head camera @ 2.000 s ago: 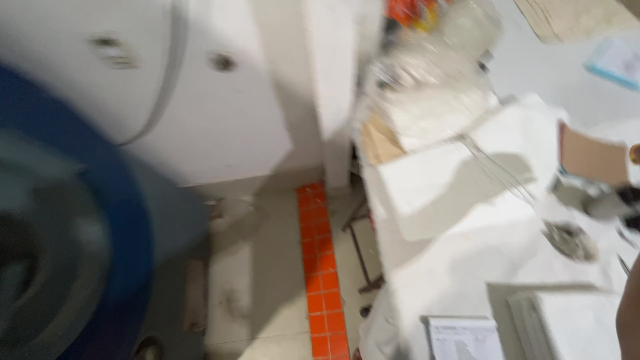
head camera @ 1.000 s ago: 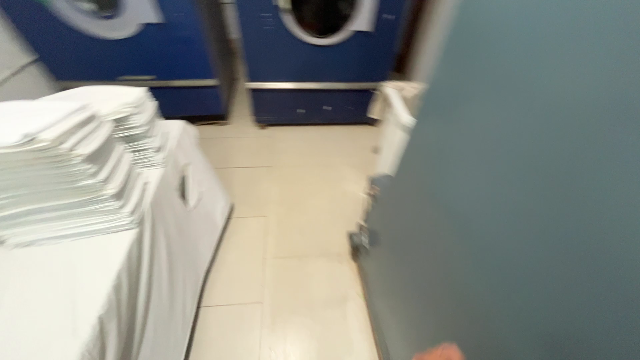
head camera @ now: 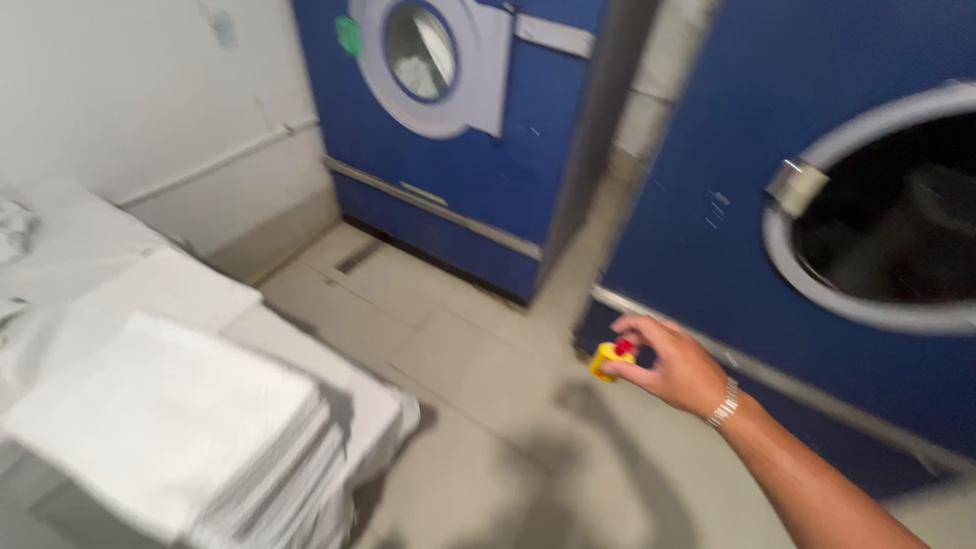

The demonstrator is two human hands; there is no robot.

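Observation:
My right hand (head camera: 667, 366), with a metal watch band or bracelet (head camera: 723, 402) at its wrist, reaches in from the lower right. Its thumb and fingers grip a small yellow container (head camera: 608, 361) with a red top (head camera: 624, 347), held over the floor. Behind the hand stands a blue front-loading laundry machine (head camera: 686, 221) with a dark round opening. My left hand is out of the frame.
A stack of folded white cloths (head camera: 175, 412) lies on a white-covered table (head camera: 366, 412) at the left. Another blue machine (head camera: 450, 168) stands farther back, white cloth visible through its round window. Tiled floor (head camera: 457, 358) runs between table and machines.
The view has swung a lot. A second ago only a blurred fingertip showed at the bottom edge; now my right hand is in full view, holding the yellow container.

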